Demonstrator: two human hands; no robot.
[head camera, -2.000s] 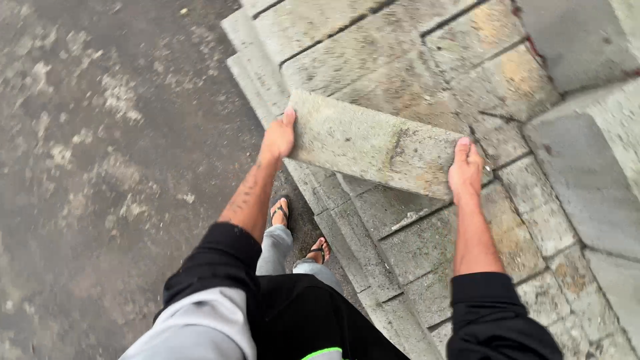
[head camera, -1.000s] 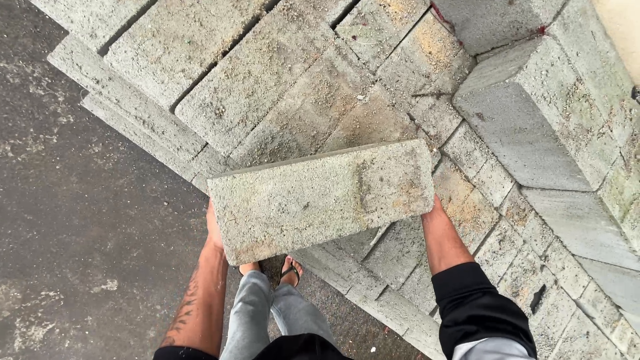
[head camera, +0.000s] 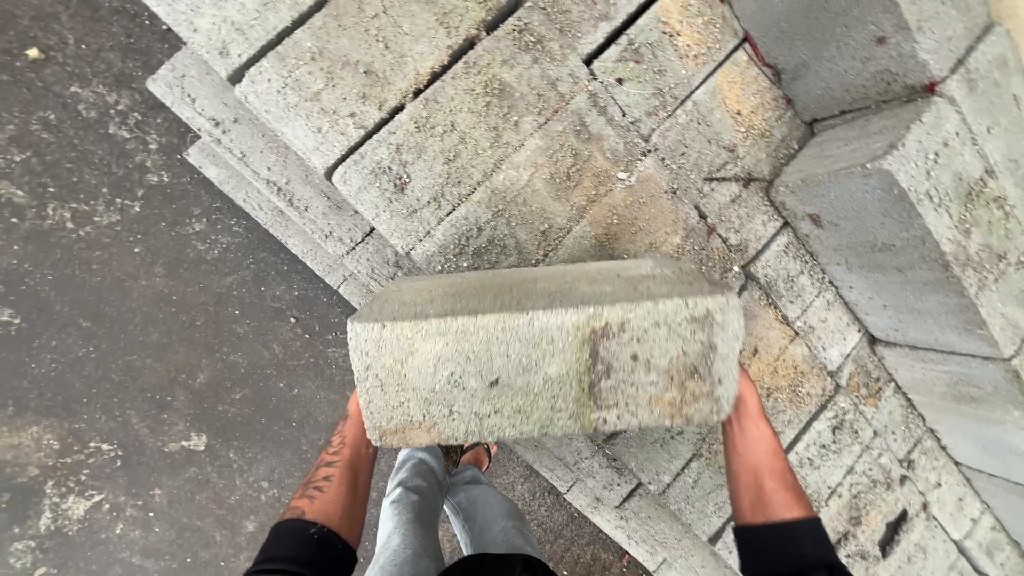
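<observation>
A rough grey concrete block (head camera: 544, 368), stained brown and greenish toward its right end, is held up crosswise in front of my body. My left hand (head camera: 360, 416) grips its left end, with the fingers hidden beneath and behind the block. At the opposite end my right hand (head camera: 740, 392) supports it, the fingers likewise out of sight. Beyond and below the block lie tightly laid rows of similar concrete blocks (head camera: 480, 120), dusted with grit and sandy patches.
Larger grey concrete blocks (head camera: 880, 248) stand raised along the right. Dark, stained paved ground (head camera: 160, 320) stretches on the left. Stepped block edges (head camera: 264, 184) border it. My legs in light jeans (head camera: 416, 512) and a sandalled foot (head camera: 478, 456) show below the held block.
The held block has gone from slanting to nearly level and come closer to my body, its long side face now showing. Both hands have stayed at its ends. The view has shifted.
</observation>
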